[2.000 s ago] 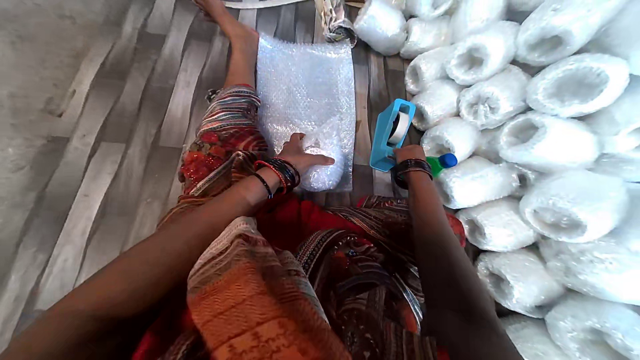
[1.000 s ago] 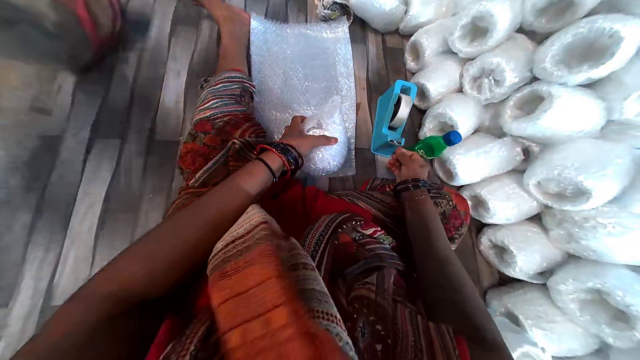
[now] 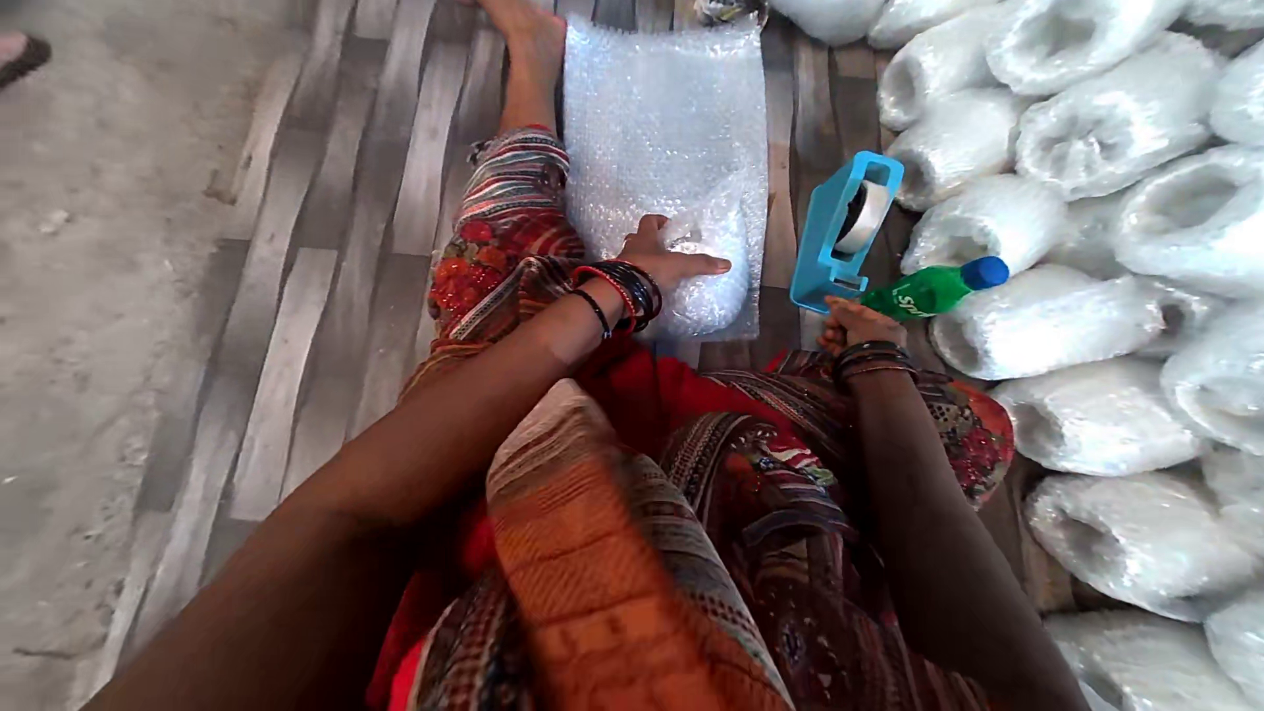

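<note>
A sheet of bubble wrap (image 3: 662, 118) lies flat on the floor between my legs. On its near end rests a rounded bundle in bubble wrap (image 3: 713, 291); what is inside cannot be made out. My left hand (image 3: 671, 259) presses on the bundle's left and upper side, thumb across it. To the right stands a blue tape dispenser (image 3: 818, 247) with a roll of clear or white tape (image 3: 867, 217). My right hand (image 3: 861, 324) is at the dispenser's near end, fingers bent close together; whether tape is between them is too small to tell.
Many bubble-wrapped bundles (image 3: 1057, 321) are piled along the right side. A green plastic bottle with a blue cap (image 3: 923, 293) lies between the dispenser and the pile. Wood-patterned floor covering (image 3: 326, 286) meets bare concrete (image 3: 118, 296) at left. Part of a person's foot (image 3: 12, 49) shows at upper left.
My right hand, beside the dispenser's near end two seconds ago, has drawn slightly back towards me, uncovering more of the green bottle. My left hand stays on the bundle.
</note>
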